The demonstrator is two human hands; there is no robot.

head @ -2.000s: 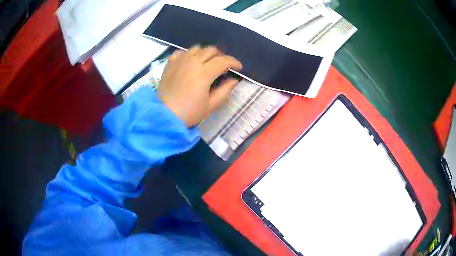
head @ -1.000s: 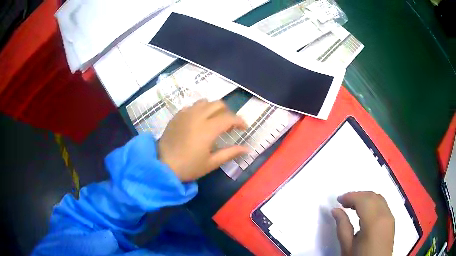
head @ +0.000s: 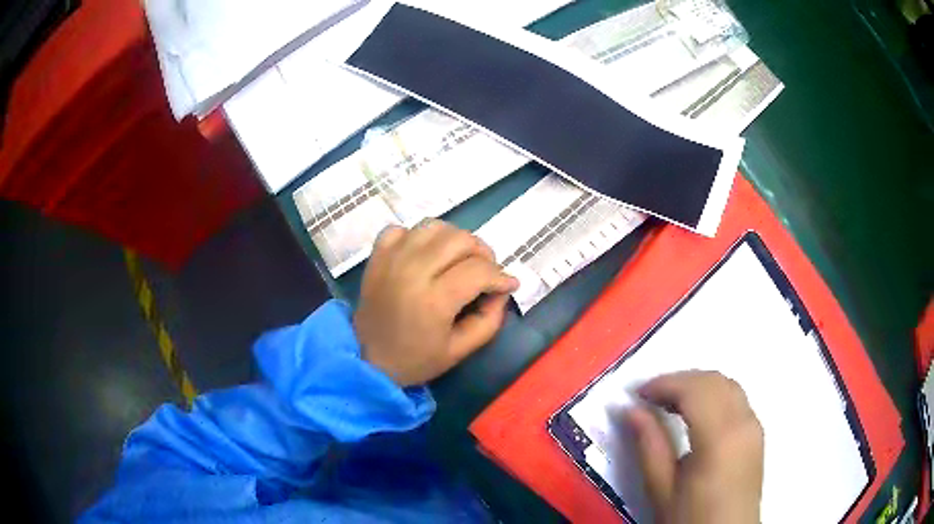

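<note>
A lit-white display panel (head: pixel 748 379) with a thin black frame lies on a red foam tray (head: pixel 538 409). A die-cut sticker sheet (head: pixel 574 230) lies left of the tray, partly under a black tape sheet (head: pixel 543 102) with a white border. My left hand (head: pixel 435 302), in a blue sleeve, has thumb and index finger together at the sticker sheet's near left corner. My right hand (head: pixel 707 445) is blurred over the panel's lower left part, thumb and index finger apart, with nothing visible between them.
Another sticker sheet (head: pixel 384 184) lies left, and more ladder-patterned sheets (head: pixel 707 87) lie beyond the black tape sheet. White sheets (head: pixel 241 41) are at the upper left above red foam (head: pixel 113 143). A second red foam edge shows at the far right.
My right hand has come into view over the panel and shifted left. My left hand has left the black tape sheet, and its fingers have closed at the sticker sheet's corner.
</note>
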